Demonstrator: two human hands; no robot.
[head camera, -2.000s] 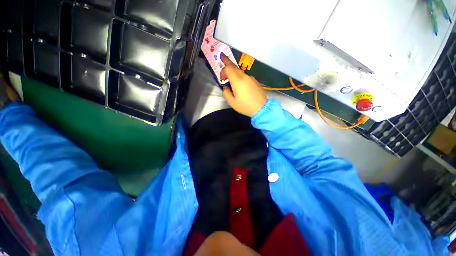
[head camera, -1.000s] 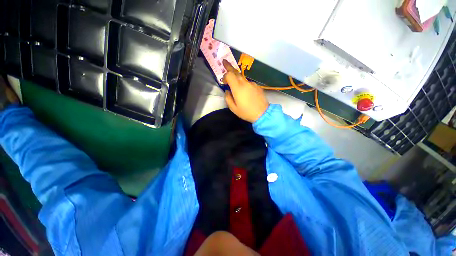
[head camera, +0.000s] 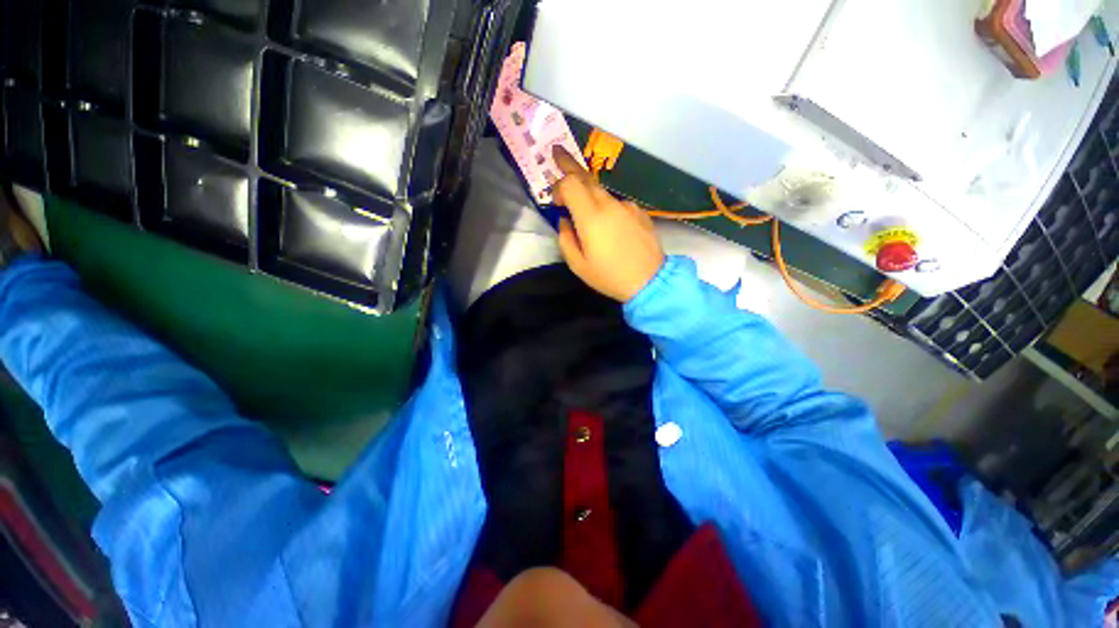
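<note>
A narrow pink card or phone (head camera: 530, 137) with small dark marks or pictures lies at the near left corner of the white machine. My right hand (head camera: 607, 236) is bare, with a fingertip on the lower part of the pink item. Its other fingers are curled, and whether they grip anything is hidden. My left hand (head camera: 17, 233) is at the far left edge, mostly cut off and dark, so its fingers cannot be made out.
A black blister tray (head camera: 344, 117) with large pockets is ahead left, over a green surface (head camera: 246, 307). The white machine (head camera: 687, 74) has a red stop button (head camera: 897, 255), orange cables (head camera: 785, 264) and a pink-and-brown holder (head camera: 1009, 39). Another black tray (head camera: 982, 325) is on the right.
The pink-and-brown holder, not visible two seconds ago, now shows on the machine top. My right fingertip has shifted slightly on the pink item, whose displayed marks look different.
</note>
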